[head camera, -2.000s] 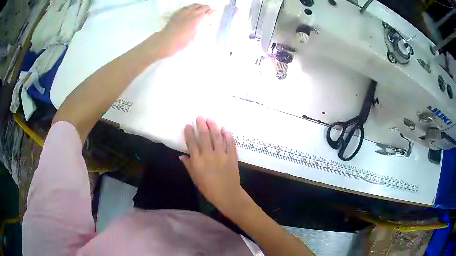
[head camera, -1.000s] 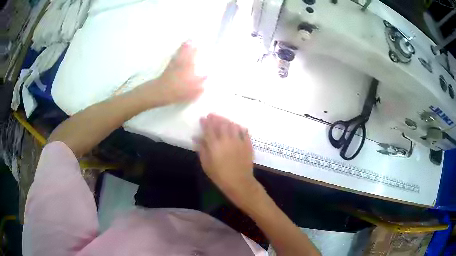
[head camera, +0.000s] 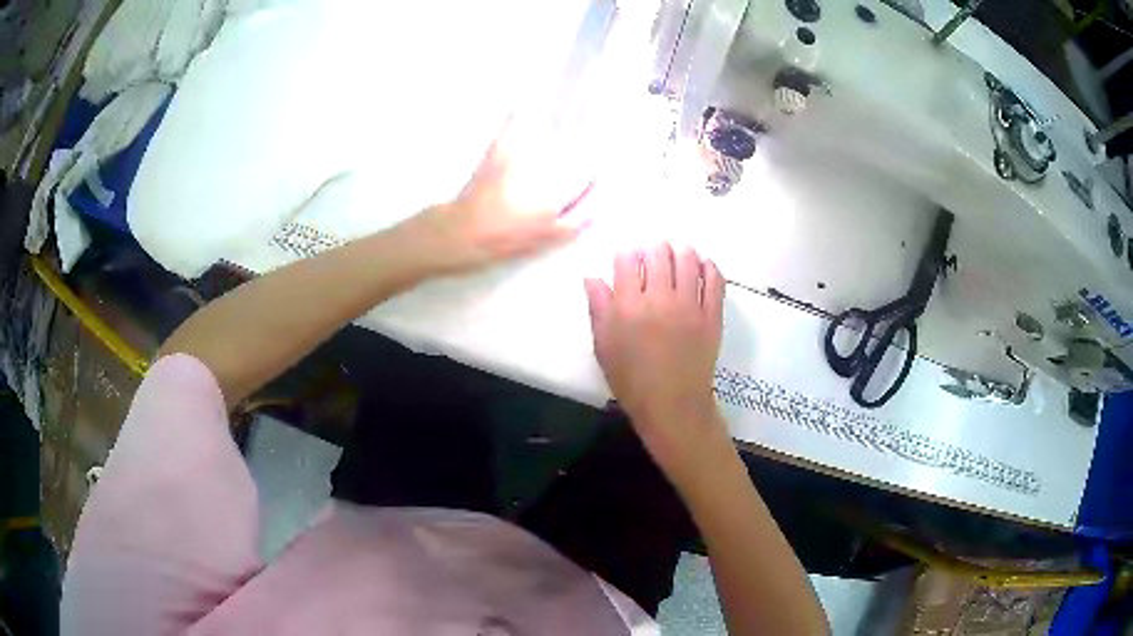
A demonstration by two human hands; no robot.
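Observation:
A white fabric piece (head camera: 478,317) lies on the white machine table, washed out by glare, its front edge hanging at the table's edge. My left hand (head camera: 516,218) rests on the cloth left of the needle area, fingers spread, fingertips lost in glare. My right hand (head camera: 659,311) lies flat, palm down, on the cloth's right part, in front of the presser foot (head camera: 721,170). The sewing machine (head camera: 895,137) stands at upper right. The needle itself is hidden by glare.
Black scissors (head camera: 885,329) lie right of my right hand. A measuring scale (head camera: 882,435) runs along the front table edge. White cloth strips (head camera: 75,205) are heaped over blue at upper left. A yellow-edged frame (head camera: 93,317) is at lower left, another (head camera: 994,574) at lower right.
Both hands have moved right along the table, and the cloth's front part has shifted right with them. The scale at the left shows again. The view has shifted slightly.

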